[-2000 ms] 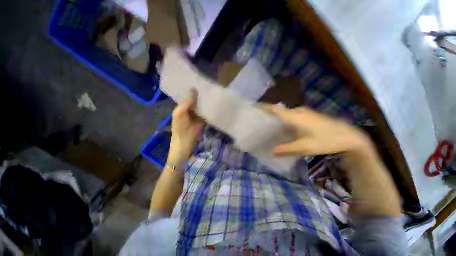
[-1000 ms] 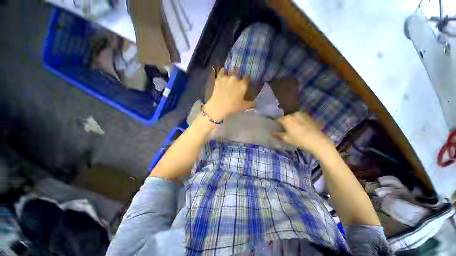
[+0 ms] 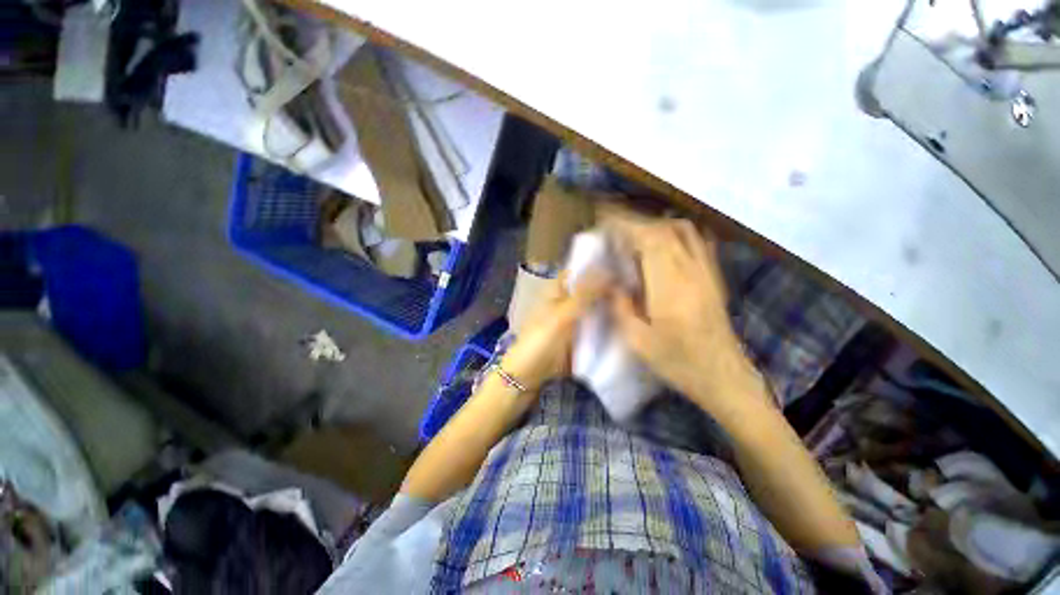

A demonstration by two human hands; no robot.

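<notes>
A white-faced fabric piece (image 3: 607, 360) is held over my plaid-covered lap, between my two hands. My left hand (image 3: 560, 328) is closed on its left side. My right hand (image 3: 674, 296) is on its upper right side and blurred, with the fingers bent over it. A taupe-brown piece (image 3: 558, 223) with a pale lower part shows just beyond my hands. The hands hide part of the white piece.
The white machine table (image 3: 721, 128) curves from the top to the right. A blue basket (image 3: 326, 273) with pieces stands at the left, below a white surface (image 3: 209, 87) bearing taupe strips (image 3: 389, 151). Scraps (image 3: 965, 511) lie at the lower right.
The view has turned, so the table fills more of the top. My hands have come close together, and the piece now appears bunched upright between them rather than spread across my lap.
</notes>
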